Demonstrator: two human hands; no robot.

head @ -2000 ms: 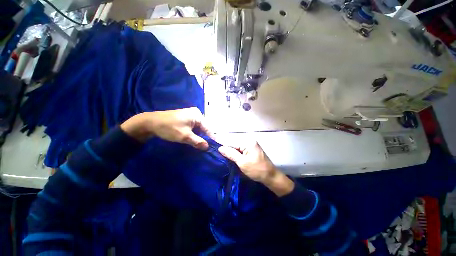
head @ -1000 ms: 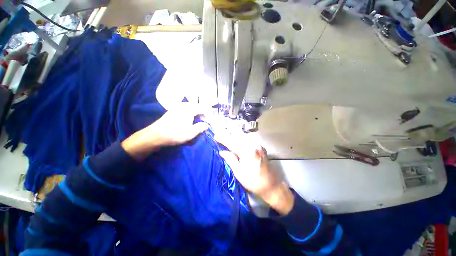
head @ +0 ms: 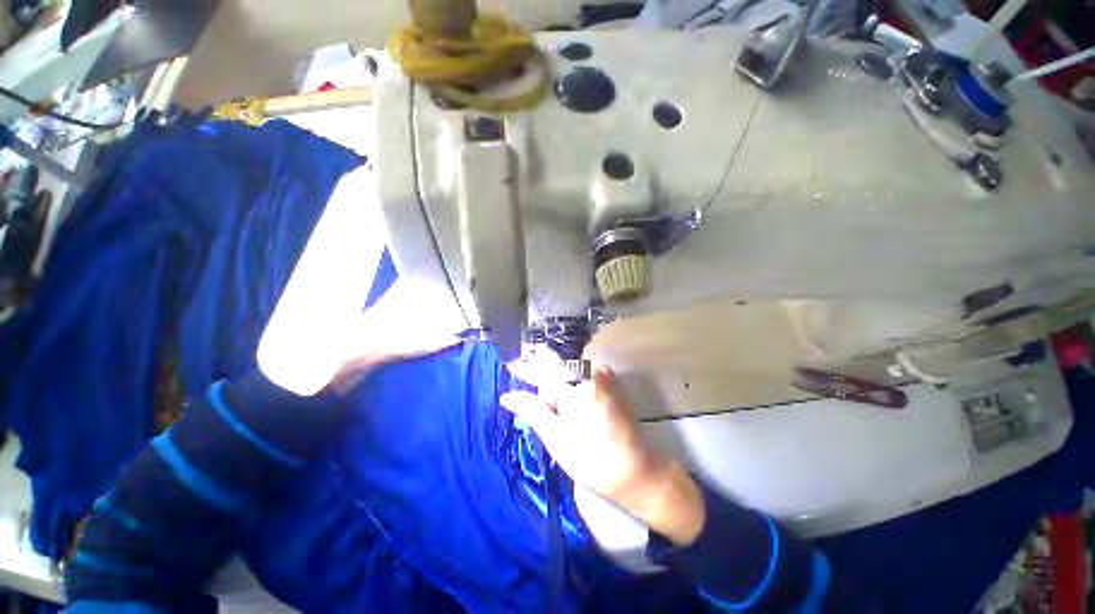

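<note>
A shiny blue garment piece (head: 420,480) lies under both hands and runs over the table's front edge. Its edge is at the presser foot (head: 562,336) of the cream-white sewing machine (head: 720,180). My left hand (head: 396,330) lies on the cloth left of the needle; glare and the lamp (head: 322,282) hide much of it. My right hand (head: 594,432) holds the garment edge just in front of the presser foot, thumb and fingertips close together. A thin dark binding strip (head: 554,534) hangs down below my right hand. The needle itself is hidden by glare.
Thread snips (head: 853,386) with reddish handles lie on the machine bed at right. A pile of blue cloth (head: 156,276) covers the left of the table. A ribbed tension knob (head: 622,266) and yellow bands (head: 466,62) are on the machine head. A red bin edge (head: 1066,552) shows lower right.
The view has moved closer to the machine head. Both hands have gone from in front of the bed up to the presser foot, bringing the garment edge with them.
</note>
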